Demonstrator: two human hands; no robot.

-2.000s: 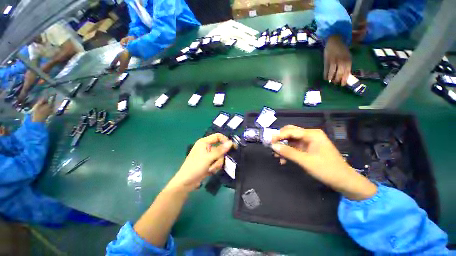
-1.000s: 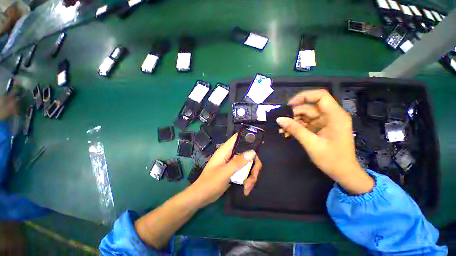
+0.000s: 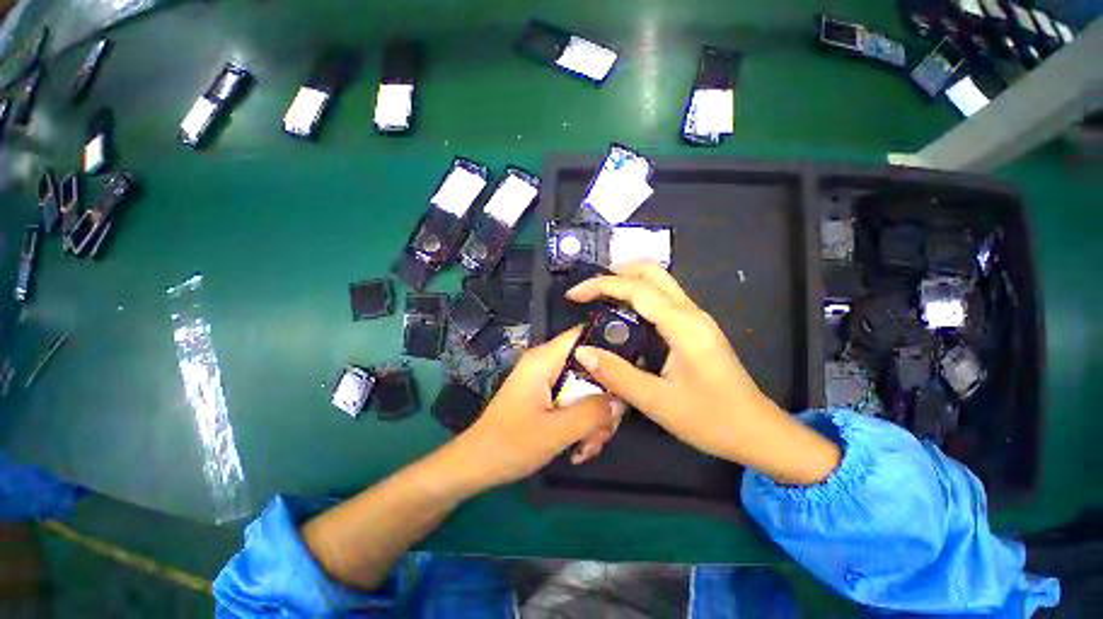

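Note:
My left hand (image 3: pixel 544 405) holds a phone handset (image 3: pixel 617 330) over the left part of the black tray (image 3: pixel 677 478). The handset's round detail faces up and its white lower half shows beside my fingers. My right hand (image 3: pixel 677 363) is closed around the handset's upper end, thumb on its face; whether it also holds a square cover cannot be told. Another handset (image 3: pixel 571 244) lies crosswise at the tray's upper left, with a white piece (image 3: pixel 622 184) above it. Two handsets (image 3: pixel 442 220) lie side by side left of the tray. Loose square covers (image 3: pixel 425 324) lie below them.
Many square covers (image 3: pixel 901 248) fill the tray's narrower right section. A row of handsets (image 3: pixel 396 91) lies across the green bench. A shiny clear strip (image 3: pixel 208 399) lies at left. A grey post (image 3: pixel 1004 115) crosses the upper right, near more handsets (image 3: pixel 861 40).
My right hand has moved left and down from the crosswise handset onto the handset in my left hand. The view has shifted, with the bench handsets now higher.

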